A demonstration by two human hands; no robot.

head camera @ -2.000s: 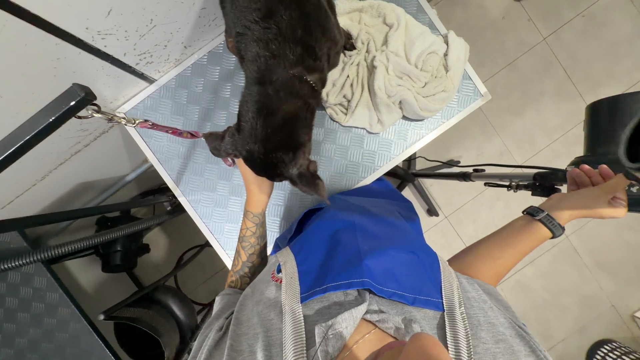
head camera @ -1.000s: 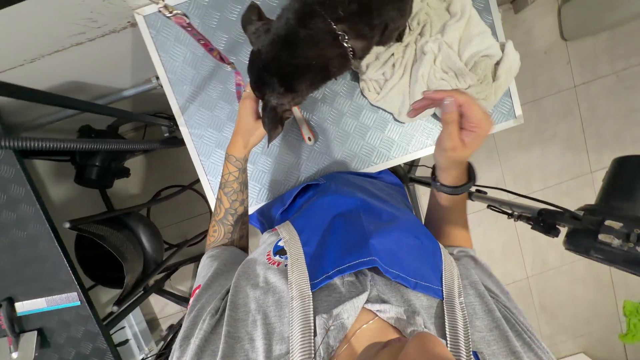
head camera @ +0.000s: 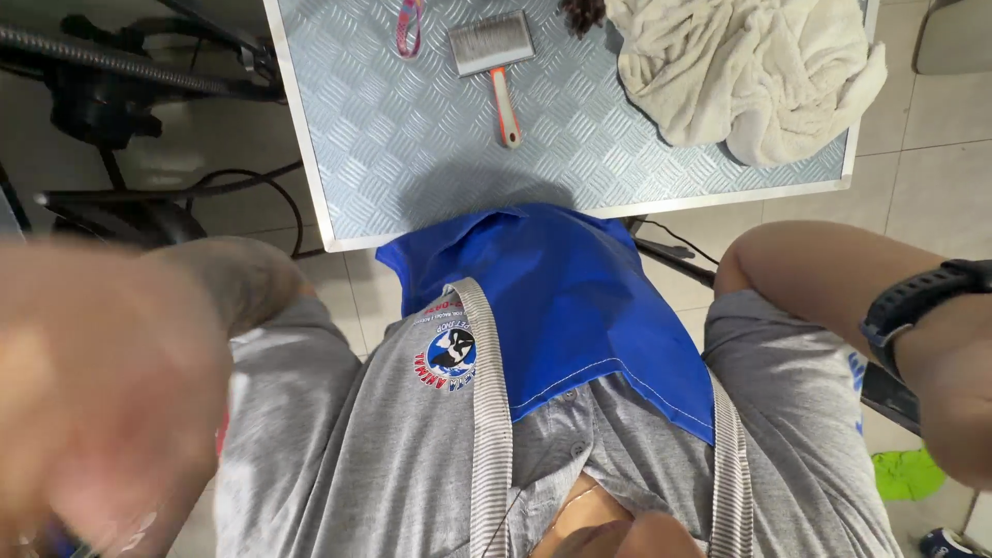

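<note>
My left hand (head camera: 116,403) is raised close to the camera at the lower left, badly blurred, so its fingers cannot be made out. My right hand (head camera: 953,387) is at the right edge, below a dark wristwatch (head camera: 922,302); it is blurred and partly cut off. Both are away from the grooming table (head camera: 434,170). On its textured metal top lies a slicker brush (head camera: 500,77), bristles up, its grey and orange handle toward me. Near it hangs the loop of a pink patterned strap (head camera: 404,31). A bit of dark fur (head camera: 583,15) shows at the top edge.
A crumpled cream towel (head camera: 752,77) covers the table's right part. Black stands and a ribbed hose (head camera: 139,70) are at the left. A table leg (head camera: 674,260) reaches over the tiled floor. A bright green thing (head camera: 907,474) lies at the lower right.
My left hand has left the dark-coated dog's head and come up toward the camera. My right hand has moved right, away from the towel. Most of the dog is out of view; the whole brush now shows.
</note>
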